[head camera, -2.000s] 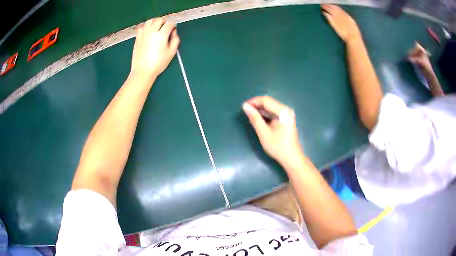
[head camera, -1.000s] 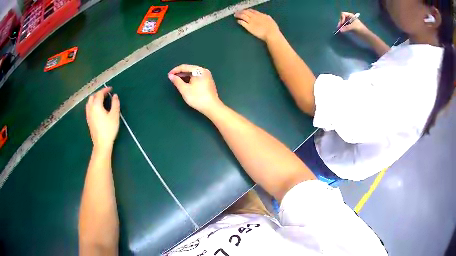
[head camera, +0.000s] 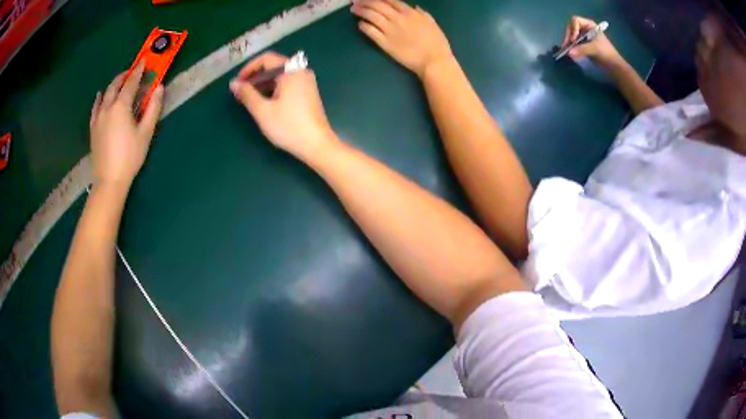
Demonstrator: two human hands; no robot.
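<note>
My left hand (head camera: 121,131) is at the upper left, with its fingers on an orange-red housing (head camera: 168,57) that lies across the pale edge strip. The housing's round black speaker (head camera: 160,42) shows at its far end; my fingers hide the near end. My right hand (head camera: 286,102) is to the right of the housing, apart from it, holding a slim dark tool (head camera: 266,77) like a pen, with a pale wrapping at its rear end near the knuckles.
The dark green surface (head camera: 245,213) has a thin pale seam line. A worn pale strip (head camera: 217,61) curves along its far side. Another orange-red unit (head camera: 4,151) is at the left edge. A person in white (head camera: 646,221) sits at the right, one hand holding a slim tool (head camera: 582,39).
My left hand has moved left and forward and now has its fingers on a housing. My right hand, with the tool, has moved left and forward. The view has shifted.
</note>
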